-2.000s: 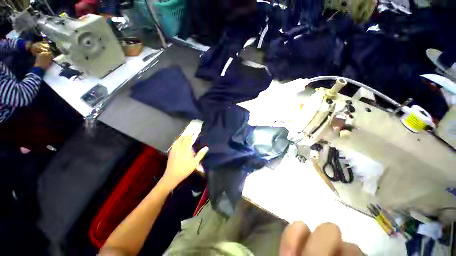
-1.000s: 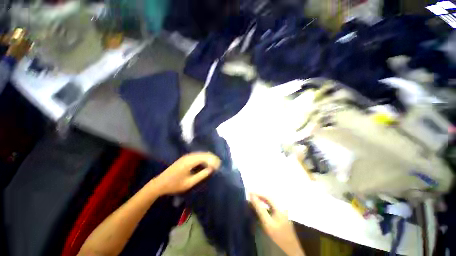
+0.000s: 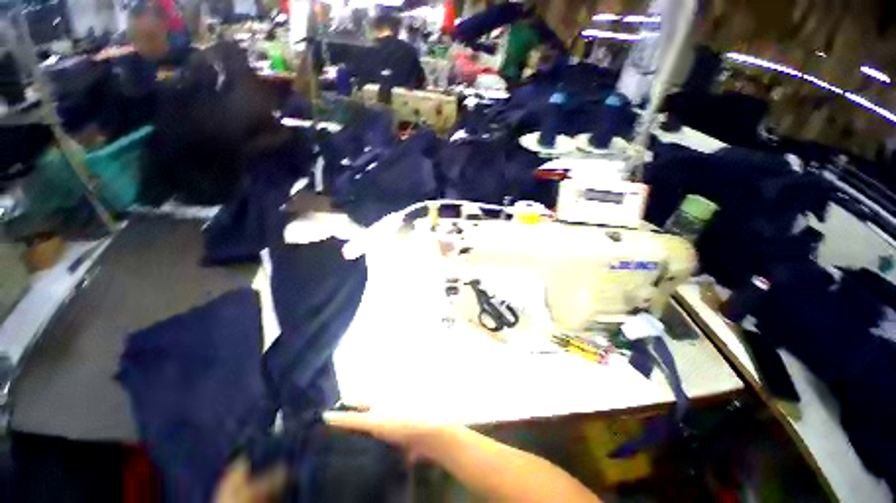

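A dark navy garment piece (image 3: 201, 378) hangs over the table's left part and down to the bottom edge, with a pale strip along its inner edge. My right hand (image 3: 393, 429) reaches in from the lower right and grips the dark cloth at the table's front edge; its fingertips are partly hidden. My left hand (image 3: 251, 481) is blurred, cut off by the bottom edge and partly covered by cloth; its grip cannot be made out. The cream sewing machine (image 3: 589, 260) with blue lettering stands on the white table (image 3: 422, 378), right of the cloth.
Black-handled scissors (image 3: 491, 307) and several pens (image 3: 585, 346) lie by the machine. Navy scraps (image 3: 663, 363) hang at the table's right. More dark cloth (image 3: 388, 177) is piled behind. A teal basket (image 3: 120, 169) stands at left; people are in the background.
The view has swung up and right, showing the whole machine and the room. The cloth has come off the needle area toward me. My hands are now low at the front edge, in the cloth.
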